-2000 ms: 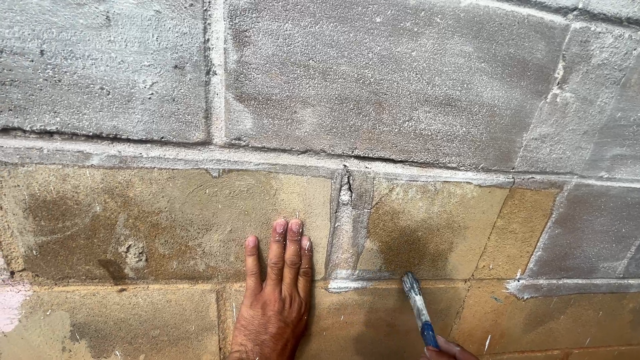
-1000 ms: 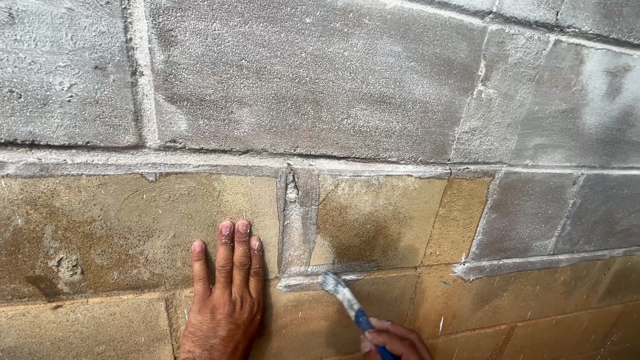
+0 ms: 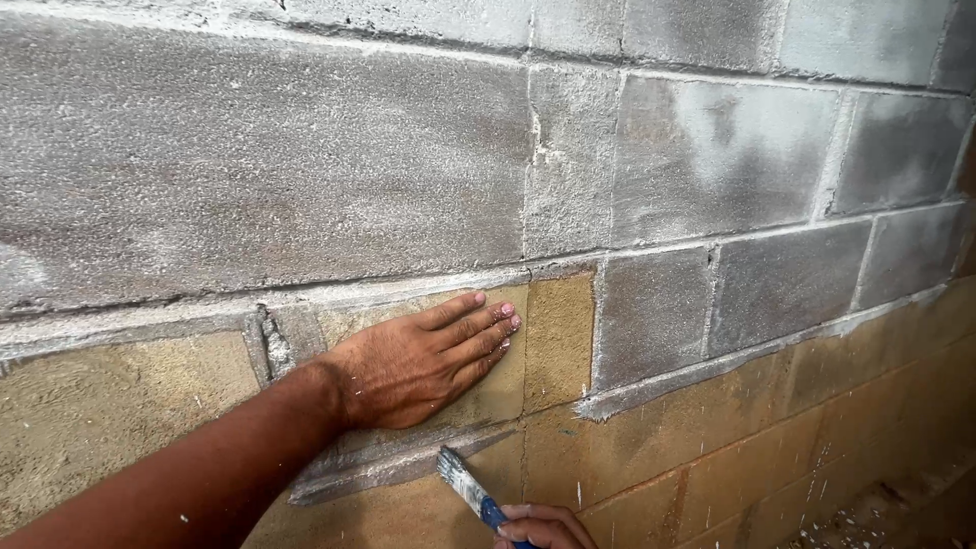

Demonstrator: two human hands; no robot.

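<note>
My left hand (image 3: 419, 362) lies flat on a tan block of the wall, its fingers pointing right and flecked with white paint. At the bottom, my right hand (image 3: 545, 526) grips a paintbrush (image 3: 469, 484) by its blue handle. White-grey paint coats the bristles, whose tip is at the right part of a wet grey streak (image 3: 381, 473) along the mortar joint below my left hand. A rough, cracked vertical joint (image 3: 274, 343) shows just left of that hand. The lower end of my right hand is cut off by the frame.
Grey-white painted blocks (image 3: 305, 168) fill the upper wall. At right, a painted joint (image 3: 686, 377) borders unpainted tan blocks (image 3: 686, 435) below, which carry white drips. White spatter (image 3: 846, 526) marks the ground at the lower right.
My left hand has moved right along the wall, past the cracked joint. The brush has moved right, and the grey streak along the joint has grown longer. The view has shifted right.
</note>
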